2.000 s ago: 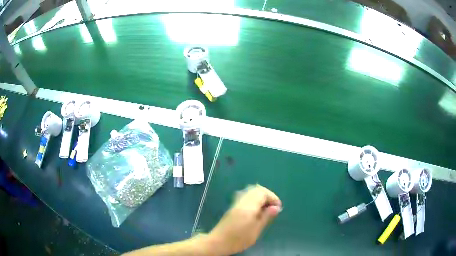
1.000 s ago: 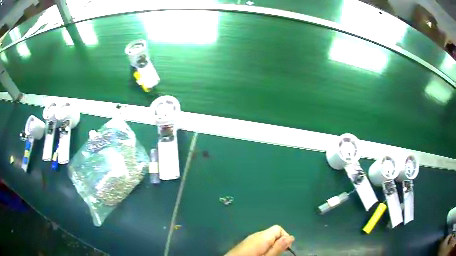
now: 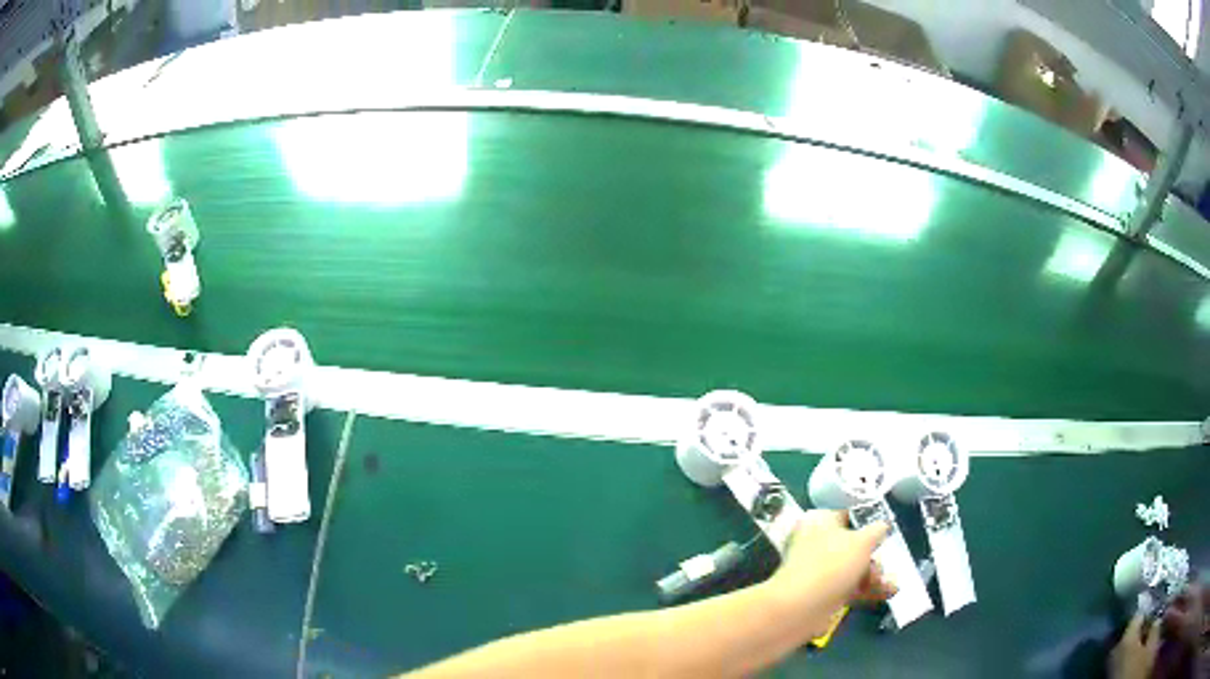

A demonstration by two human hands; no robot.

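Note:
My left hand (image 3: 829,564) reaches in from the lower left. Its fingers touch the left edge of the handle of a white handheld fan (image 3: 902,577), the middle of three at the right; whether they grip it is unclear. A yellow battery (image 3: 829,627) shows partly below my left hand. Another fan (image 3: 727,438) lies to the left with a grey battery (image 3: 699,572) on wires. A third fan (image 3: 946,551) lies close to the right. The handles are open, with small parts showing. My right hand is out of the picture.
A clear bag of screws (image 3: 173,511) and several fans lie at the left. A small screw pile (image 3: 421,572) lies on the bench. A pale rail (image 3: 531,402) borders the green conveyor, which carries one fan (image 3: 175,252). Another person's hand (image 3: 1135,650) is at the lower right edge.
The view has turned right. My left hand has moved from the bench centre to the fans at the right. The fan on the belt has moved left.

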